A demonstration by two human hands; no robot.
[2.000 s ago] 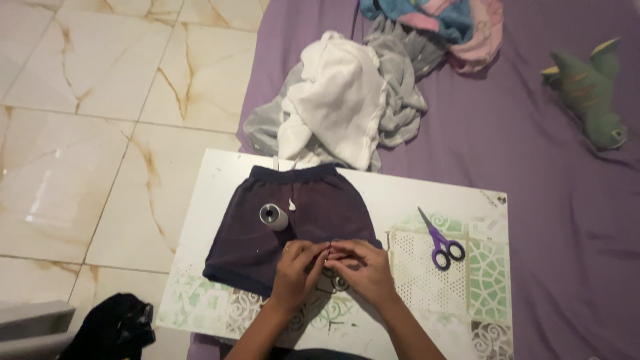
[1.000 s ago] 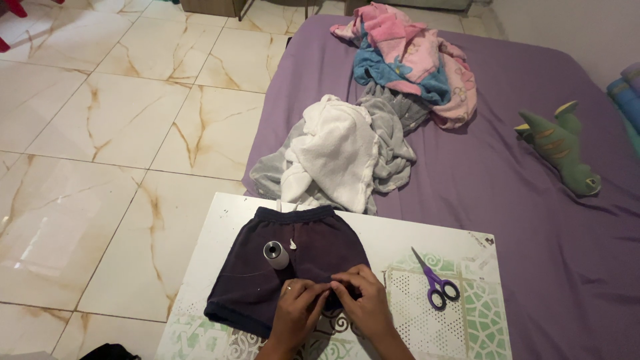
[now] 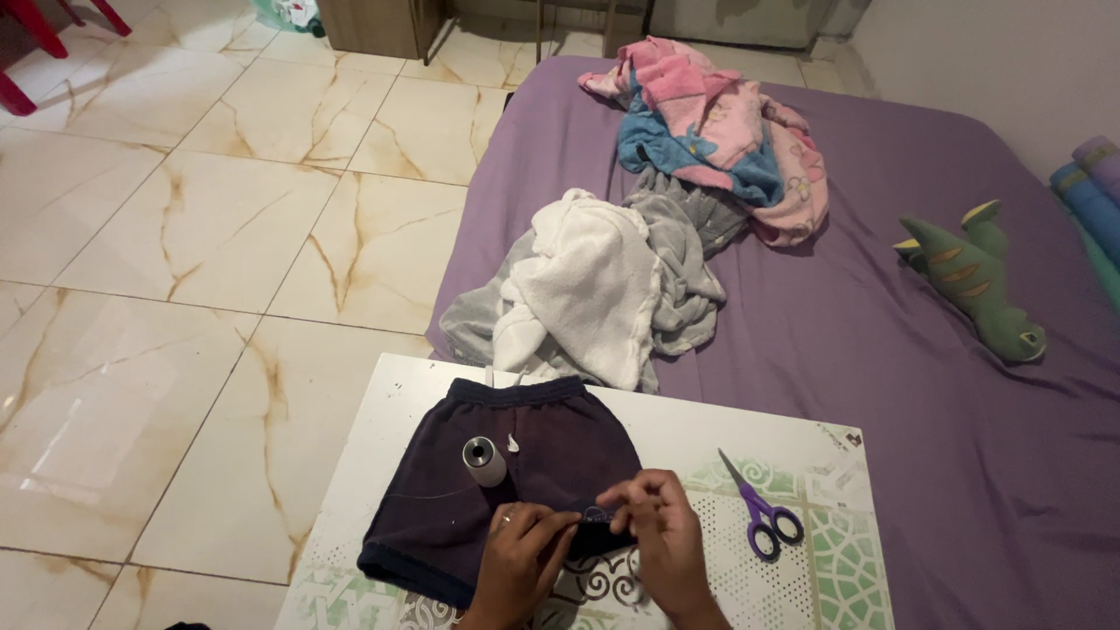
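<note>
Dark shorts (image 3: 437, 490) with a navy elastic waistband lie on a white patterned table. A spool of thread (image 3: 484, 462) stands on them, a fine thread trailing to its left, and a small white item (image 3: 513, 444) lies beside it. My left hand (image 3: 523, 560) pinches the hem of the right leg opening. My right hand (image 3: 661, 542) is just right of it at the same hem, fingers bent, with a thin loop of thread near the fingertips; whether it holds a needle cannot be made out. Purple-handled scissors (image 3: 759, 512) lie to the right, blades parted slightly.
The table (image 3: 735, 429) adjoins a bed with a purple sheet (image 3: 831, 350). On the bed are a white and grey cloth (image 3: 586, 280), a pink and blue towel (image 3: 709, 131) and a green plush dinosaur (image 3: 976, 280). Tiled floor (image 3: 192, 245) lies left.
My right hand's fingers have lifted and spread a little from the left hand, where both were close together. The view has tilted up.
</note>
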